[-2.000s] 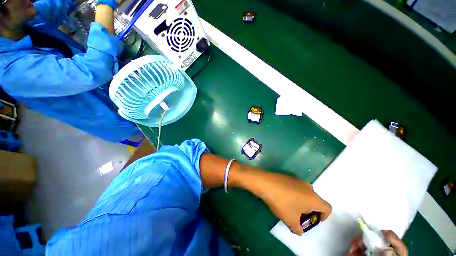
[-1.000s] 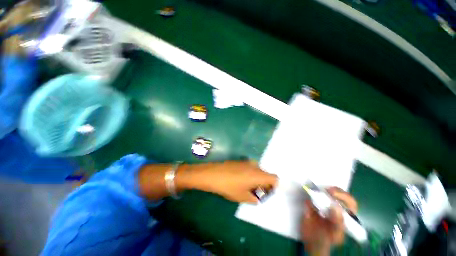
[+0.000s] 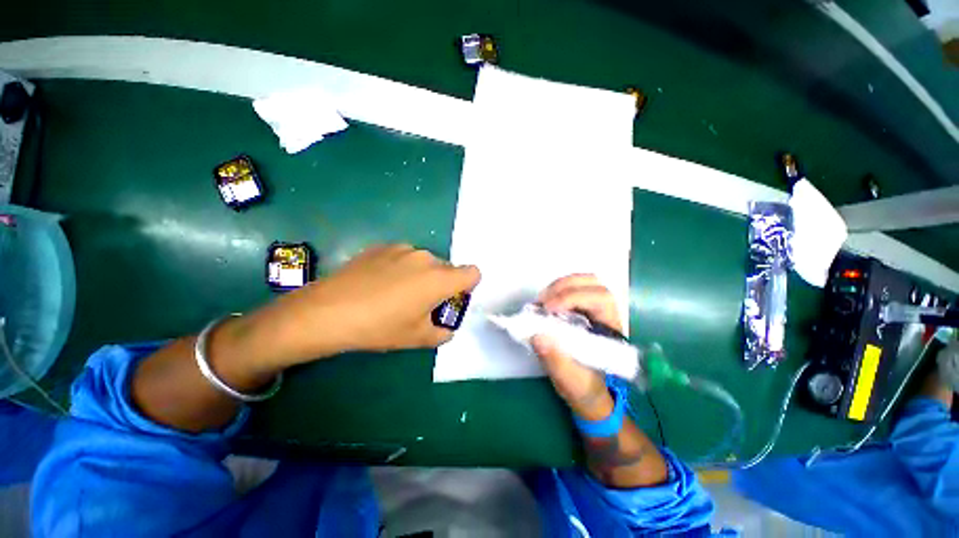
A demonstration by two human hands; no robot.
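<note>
My left hand (image 3: 394, 299) holds a small black module (image 3: 451, 310) with gold and white patches over the lower left part of a white paper sheet (image 3: 547, 158). My right hand (image 3: 578, 336) holds a clear-white dispensing syringe (image 3: 578, 345) like a pen, its tip pointing left, a little right of the module. A green adapter head (image 3: 662, 370) sits at the syringe's back end, with thin clear air hose (image 3: 726, 405) running right from it. Two like modules lie left of my left hand, one upper (image 3: 239, 183) and one lower (image 3: 290, 265).
White tissue (image 3: 302, 116) lies at the pale rail (image 3: 400, 103). More modules (image 3: 478, 49) lie beyond the rail. At right are a silver packet (image 3: 766, 284), another tissue (image 3: 815, 231) and a black dispenser (image 3: 847, 336). Another person's sleeve (image 3: 915, 462) shows lower right. A light-blue fan (image 3: 37, 294) is at the left edge.
The view has swung right: the fan and bench unit slid to the left edge, and the dispenser and silver packet came into view. Both hands still hold the module and syringe over the sheet.
</note>
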